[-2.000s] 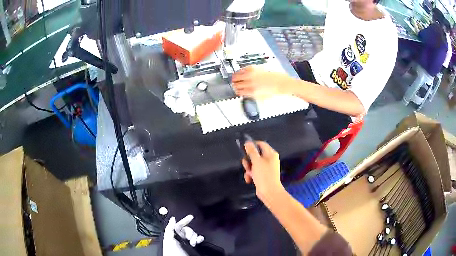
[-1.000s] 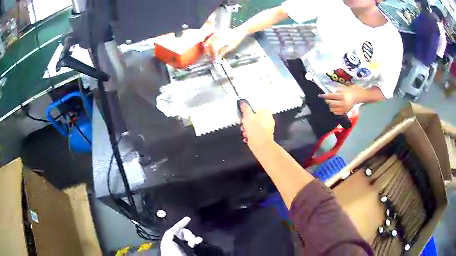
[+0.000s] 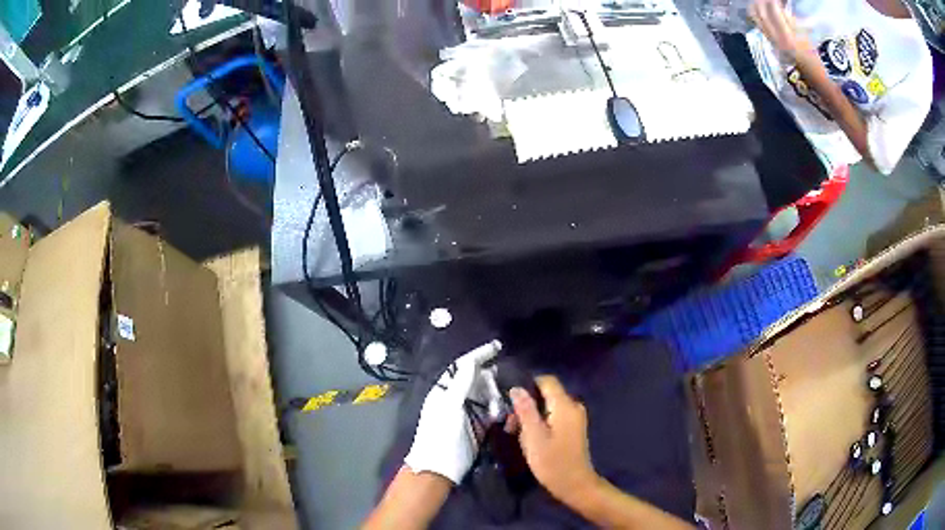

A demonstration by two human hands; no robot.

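My left hand [image 3: 448,419], in a white glove, is low over the dark lap, its fingers around a cluster of thin black tools. Two small white round heads [image 3: 440,318] stand out beyond it. My right hand [image 3: 555,433], bare, is just right of the glove with fingers curled at the dark cluster; what it grips is hidden. A tool with a black oval grip [image 3: 625,120] lies alone on the white toothed-edge sheet [image 3: 565,126], its shaft pointing up to the metal fixture [image 3: 572,25].
Crumpled white material [image 3: 479,83] lies left of the sheet. An open carton of tools [image 3: 832,385] stands at right, a blue crate [image 3: 741,307] beside it, another carton [image 3: 171,347] at left. A co-worker [image 3: 845,78] sits by a red stool [image 3: 800,222]. Cables hang at the table's left.
My right hand has let go of the tool on the sheet and come back beside my glove. The co-worker's hand has left the fixture. The view has tilted down.
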